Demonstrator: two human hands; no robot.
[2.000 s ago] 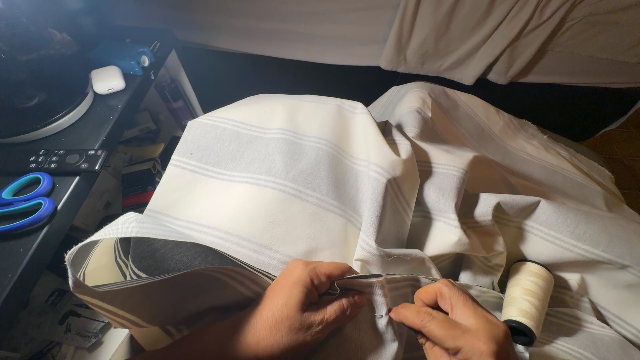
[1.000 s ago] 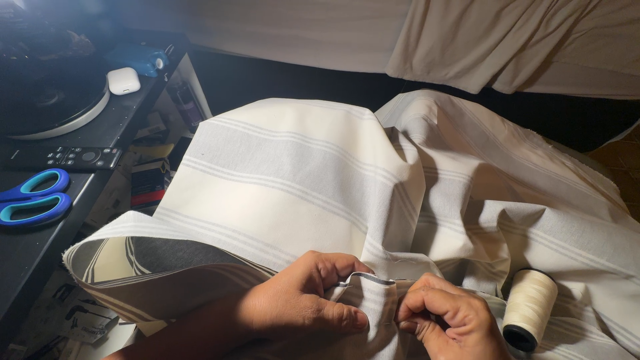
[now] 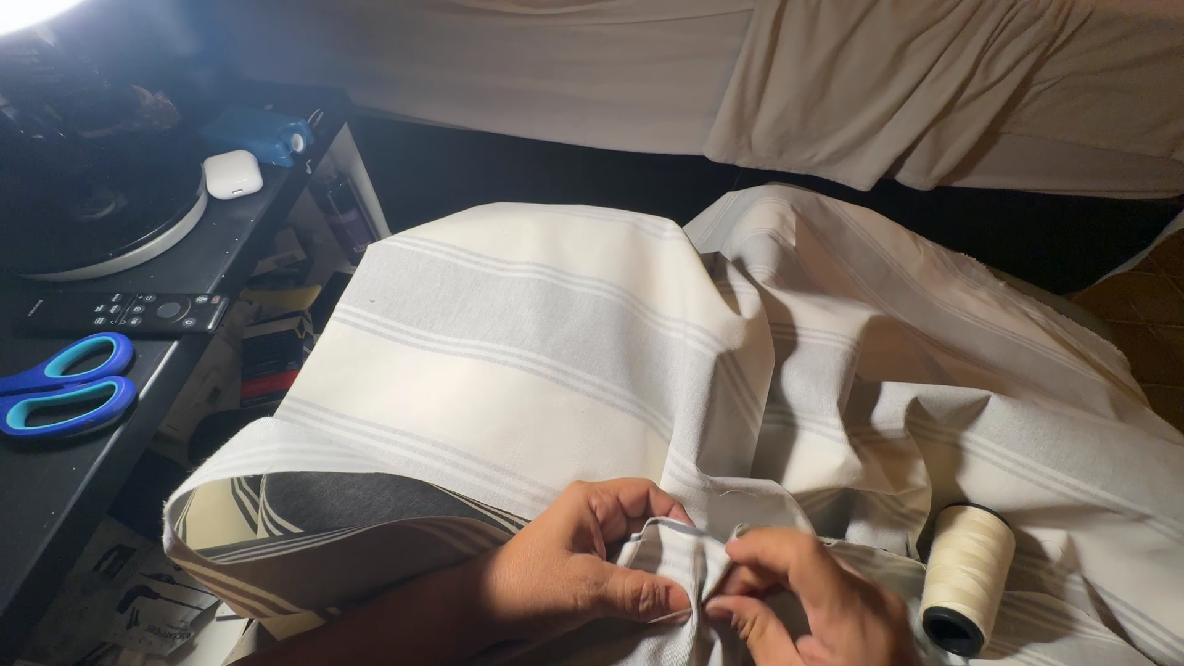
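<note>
A large striped cream and grey fabric point(image 3: 518, 305) lies draped over the person's lap. My left hand point(image 3: 592, 564) pinches a folded edge of it between thumb and fingers, low in the middle of the view. Close by on the right, my right hand point(image 3: 795, 592) grips the same fold with thumb and forefinger; whether it also holds a needle cannot be told. A cone-like spool of cream thread point(image 3: 969, 573) with black ends rests on the fabric to the right of my right hand.
At the left, a black table point(image 3: 231, 222) bears blue-handled scissors point(image 3: 69, 384), a remote control point(image 3: 129, 314), a white earbud case point(image 3: 233, 175), a blue object point(image 3: 264, 134) and a turntable point(image 3: 102, 203). Shelves with assorted items lie below. Beige cloth point(image 3: 832, 83) hangs at the back.
My hands have drawn close together at the fold, which now stands bunched up between them. The view has shifted slightly.
</note>
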